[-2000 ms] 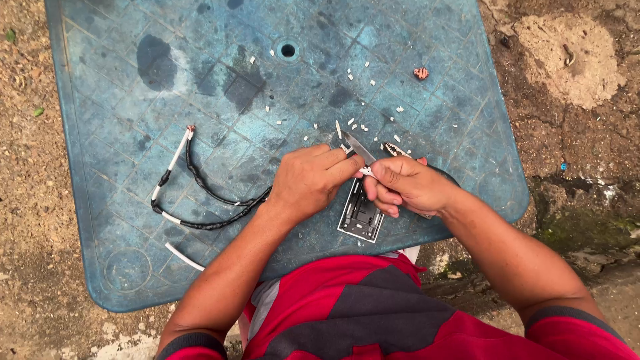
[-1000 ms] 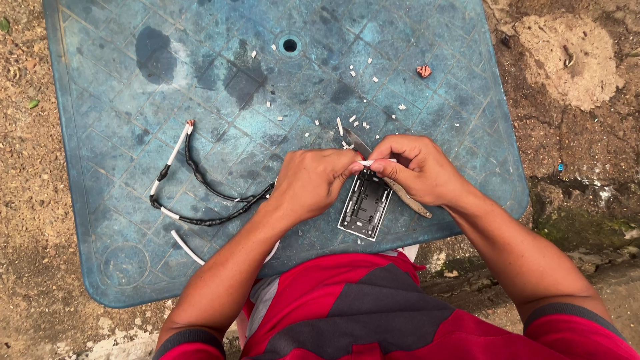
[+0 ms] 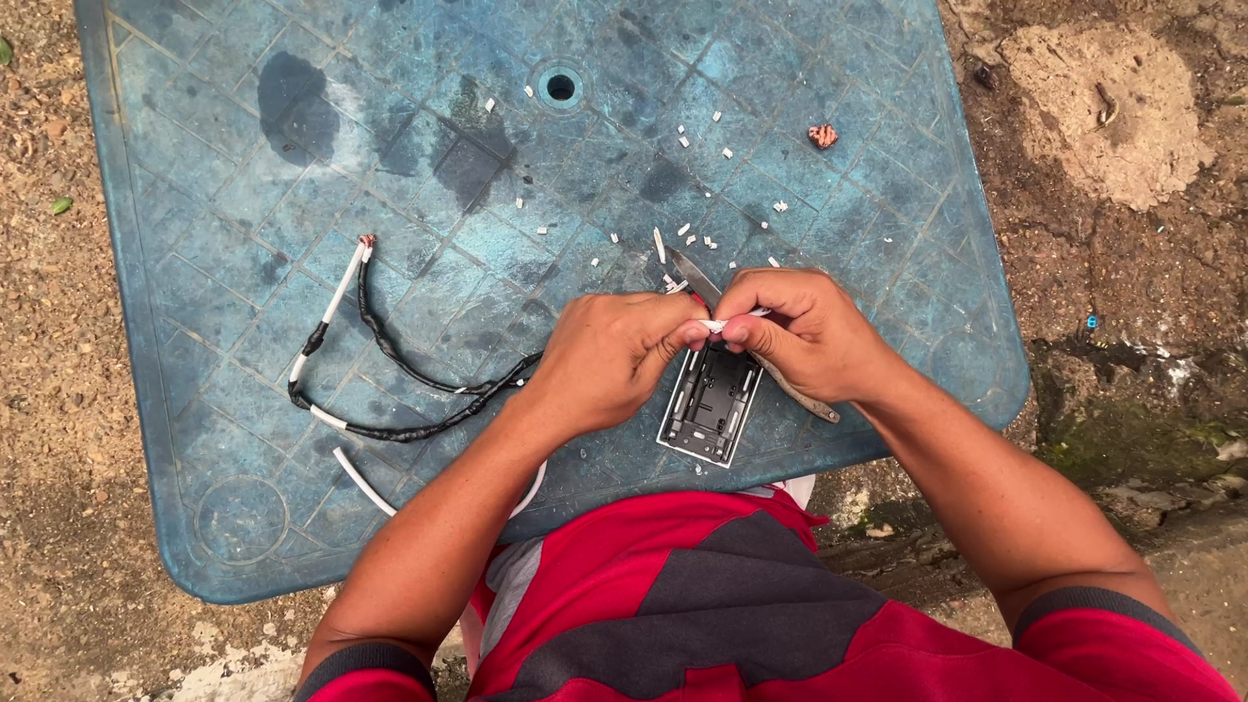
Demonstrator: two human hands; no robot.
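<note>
Between their fingertips, my left hand [image 3: 614,356] and my right hand [image 3: 804,331] pinch a small white piece [image 3: 715,325], perhaps stripped cable end or insulation; which is unclear. Beneath them lies a knife, its blade [image 3: 694,276] pointing up-left and its worn handle [image 3: 799,390] coming out below my right hand. A black plastic housing with a white rim [image 3: 712,405] rests under the fingers, near the table edge. To the left, a cable wrapped in black tape [image 3: 409,432], with white sections and a bare copper end [image 3: 366,241], curves toward my left hand, which hides part of it.
The blue plastic table [image 3: 234,390] has a round hole [image 3: 561,88]. Small white insulation bits [image 3: 710,242] are scattered above my hands. A copper wire bundle [image 3: 822,136] lies at the upper right. A loose white cable [image 3: 363,483] passes under my left forearm.
The knife was in my right hand two seconds ago; it now lies on the table beneath my hands. My fingertips have come together on the white piece.
</note>
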